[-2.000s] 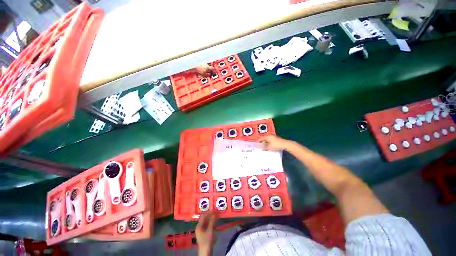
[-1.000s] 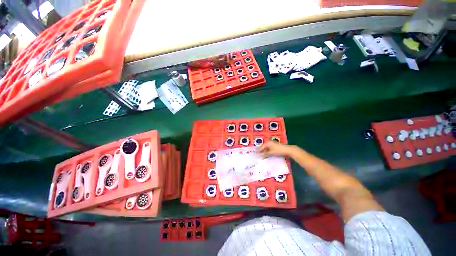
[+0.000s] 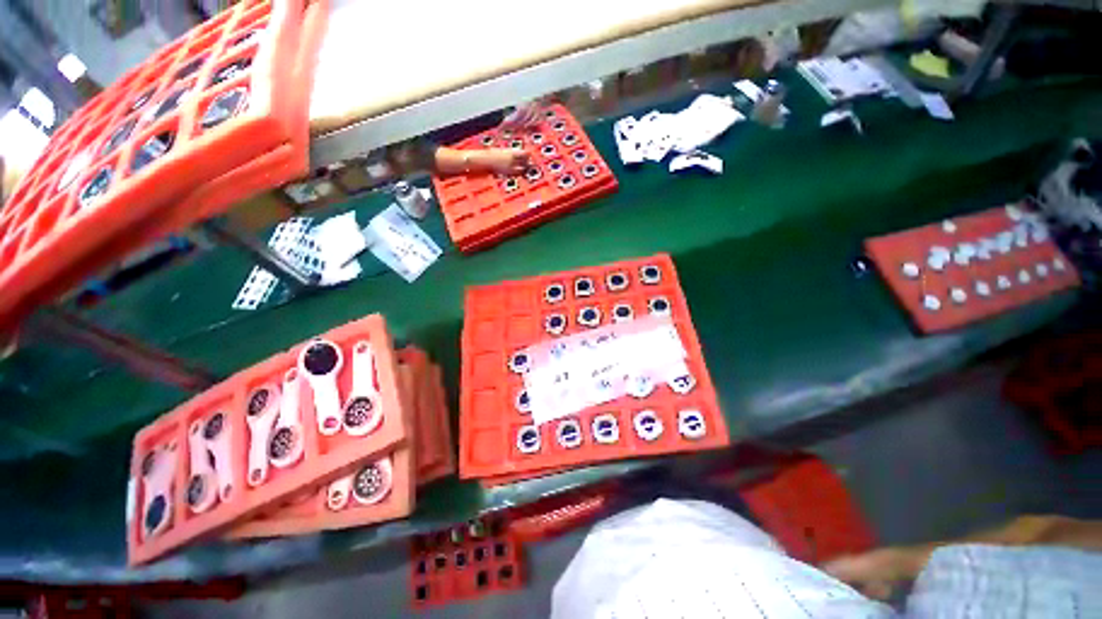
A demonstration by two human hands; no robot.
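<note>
A red-orange foam tray (image 3: 486, 417) lies on the green bench in front of me, with silver round-centred parts in many pockets. A handwritten white label (image 3: 608, 369) lies across its parts, with no hand on it. My right hand (image 3: 868, 571) is low at the right, blurred and partly hidden by my shirt; its fingers and anything in them cannot be made out. My left hand is out of view.
Trays of white long-handled parts (image 3: 324, 387) stand at left. A foam board with white discs (image 3: 912, 288) is at right. Another person's hands (image 3: 514, 161) reach over the rear tray (image 3: 477, 230). A raised shelf (image 3: 483, 111) crosses above.
My right hand has let go of the label and moved down right to my body. My left hand, earlier at the tray's front edge, has left view. The label stays on the tray.
</note>
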